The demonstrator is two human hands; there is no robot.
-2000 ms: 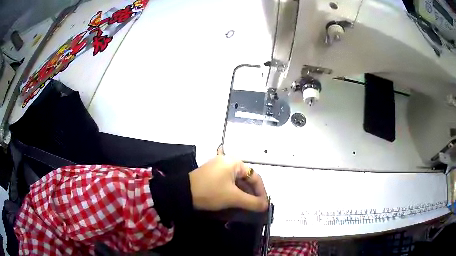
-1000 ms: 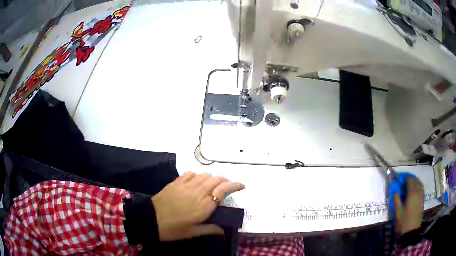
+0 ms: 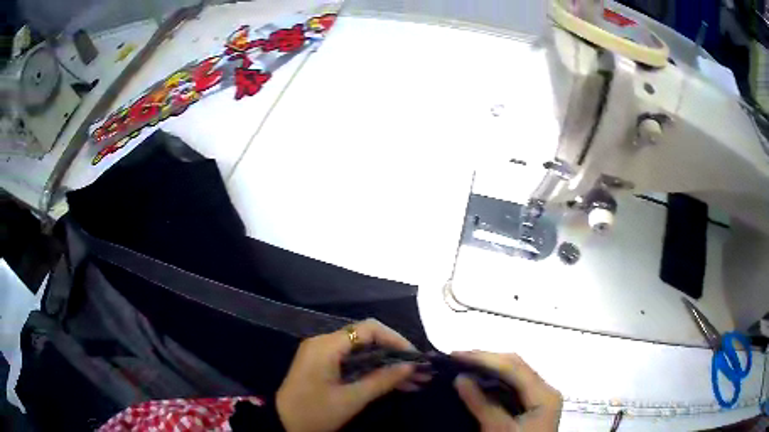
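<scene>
The black garment (image 3: 190, 337) lies across the left of the table and over its front edge, with a stitched strip (image 3: 211, 291) running across it. My left hand (image 3: 341, 375) pinches a fold of the black cloth at the lower middle. My right hand (image 3: 510, 392) grips the same cloth just to the right, fingertips close to the left hand's. What lies between the fingertips is too dark to tell apart. The blue-handled shears (image 3: 730, 368) lie on the table at the right, blades towards the machine.
The sewing machine head (image 3: 674, 118) stands at the upper right, its needle area (image 3: 531, 221) beyond my hands. A black flat rectangle (image 3: 684, 245) lies under its arm. A tape roll (image 3: 620, 38) sits on top. A flame-like sticker (image 3: 202, 80) is at the upper left.
My right hand has let go of the shears, which now lie on the table, and has joined my left hand on the cloth. The view has shifted, with the machine now further right.
</scene>
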